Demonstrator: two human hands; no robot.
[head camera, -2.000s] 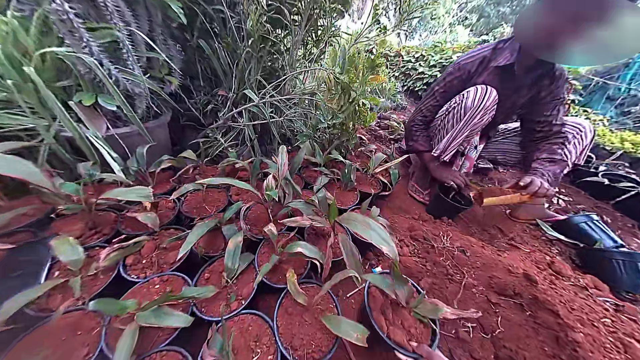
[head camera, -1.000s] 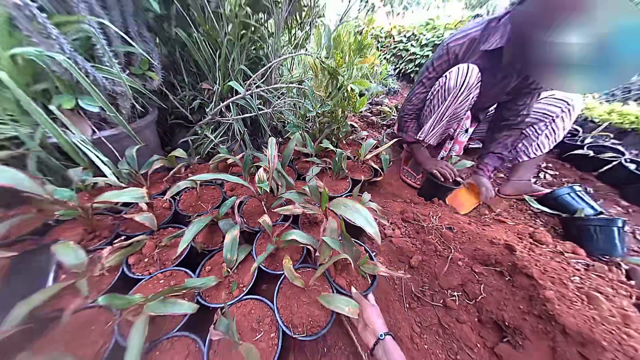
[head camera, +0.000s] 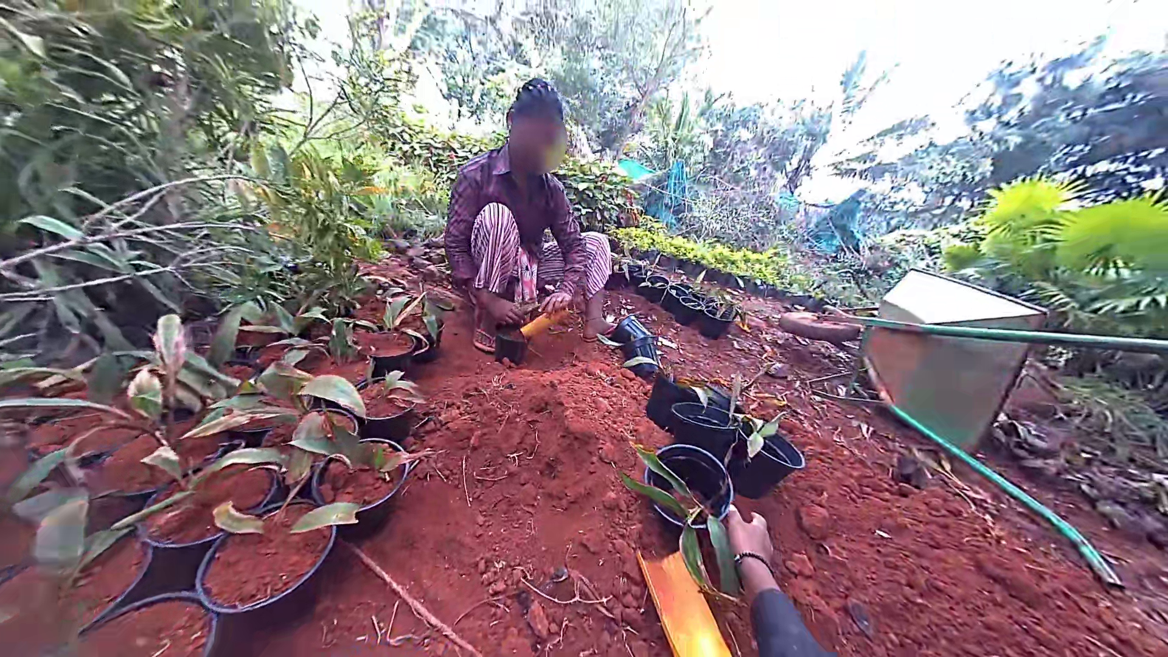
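Note:
My right hand, with a dark band at the wrist, reaches in from the bottom right and touches the rim of a black plastic pot. A seedling with long green leaves leans in that pot and hangs over its near side. Just left of my forearm, an orange-yellow scoop lies on the red soil. More black pots stand behind and to the right of the touched one. At the left are several soil-filled pots with leafy plants. My left hand is out of view.
A co-worker squats beyond a mound of red soil, holding a black pot and a yellow-orange scoop. A wheelbarrow with green handles stands at the right. Dense shrubs border the left.
The view has swung right and up. My right hand, earlier beside the filled pots at the left, is now at a pot in the right-hand group.

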